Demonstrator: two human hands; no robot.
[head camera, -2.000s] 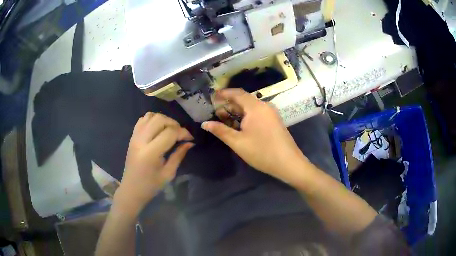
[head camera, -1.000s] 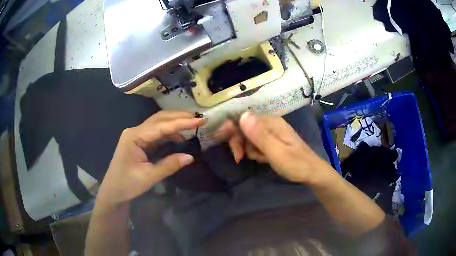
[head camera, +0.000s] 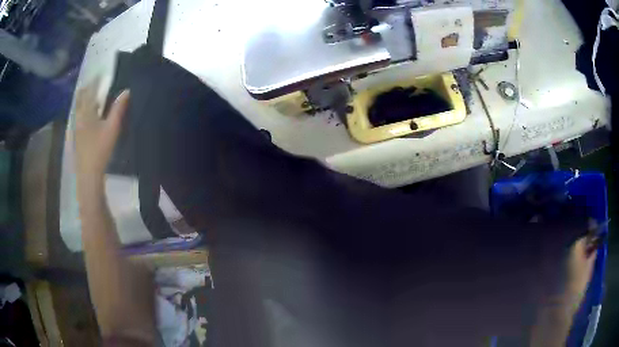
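A large black fabric piece (head camera: 305, 223) spans the view from the left of the machine table across the lap to the blue bin. My left hand (head camera: 98, 132), blurred, is at its far left edge, with dark cloth between thumb and fingers. My right hand (head camera: 580, 261), partly covered and blurred, holds the cloth's right end over the bin. A small dark item, perhaps snips (head camera: 597, 234), shows at its fingertips. The overlock machine's silver cloth plate (head camera: 305, 57) and the cream waste catch tray (head camera: 407, 132) with black trimmings are above the fabric.
The blue bin (head camera: 596, 196) is at the right, partly covered by the cloth. A dark strip (head camera: 156, 27) lies across the table's left. An open cardboard box (head camera: 170, 259) with white and dark pieces is below the table at left. A thin white cord hangs at the right.
My hands have moved from close together near the tray to far apart, left and right. The black fabric is now spread between them. The view has shifted left.
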